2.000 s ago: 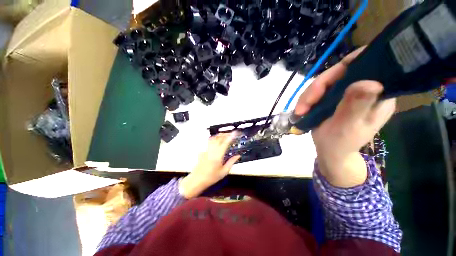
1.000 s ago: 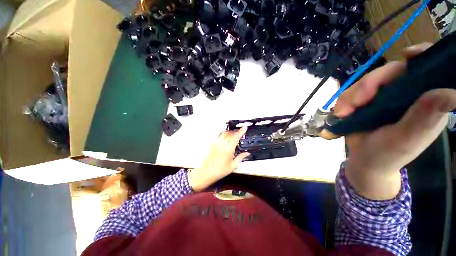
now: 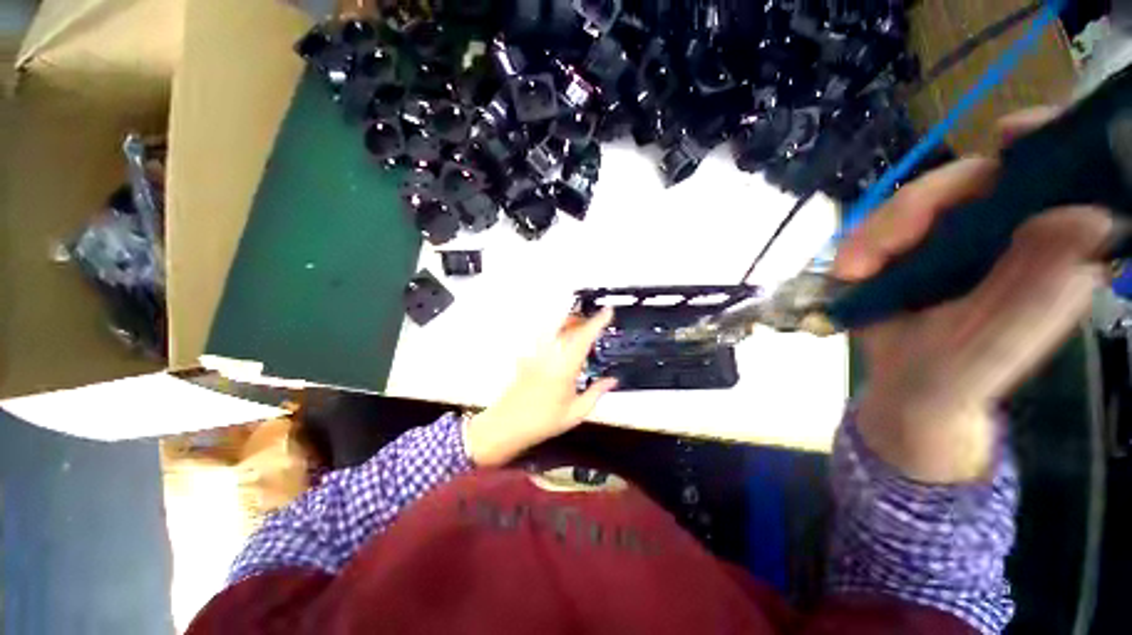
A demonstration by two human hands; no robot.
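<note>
The black socket housing (image 3: 677, 368) lies on the white work sheet, its row of oval openings along the far side. My left hand (image 3: 546, 385) grips the housing's left end, fingers on top and thumb at the near edge. My right hand (image 3: 950, 310) holds the dark auto-feed screwdriver (image 3: 962, 267), blurred and cut off by the right edge. Its silver nozzle (image 3: 788, 304) points left, over the housing's right part. Whether the tip touches the housing is too blurred to tell. Screws cannot be made out.
A large heap of black socket modules (image 3: 534, 97) covers the back. Two loose modules (image 3: 428, 298) lie left of the housing. An open cardboard carton (image 3: 224, 161) with clear plastic stands at left. A blue air hose (image 3: 943, 130) and a black cable run up right from the driver.
Over two seconds, the housing, my left hand and the driver have shifted right in view. In the last second the driver has blurred and its nozzle moved slightly; my left hand keeps its grip.
</note>
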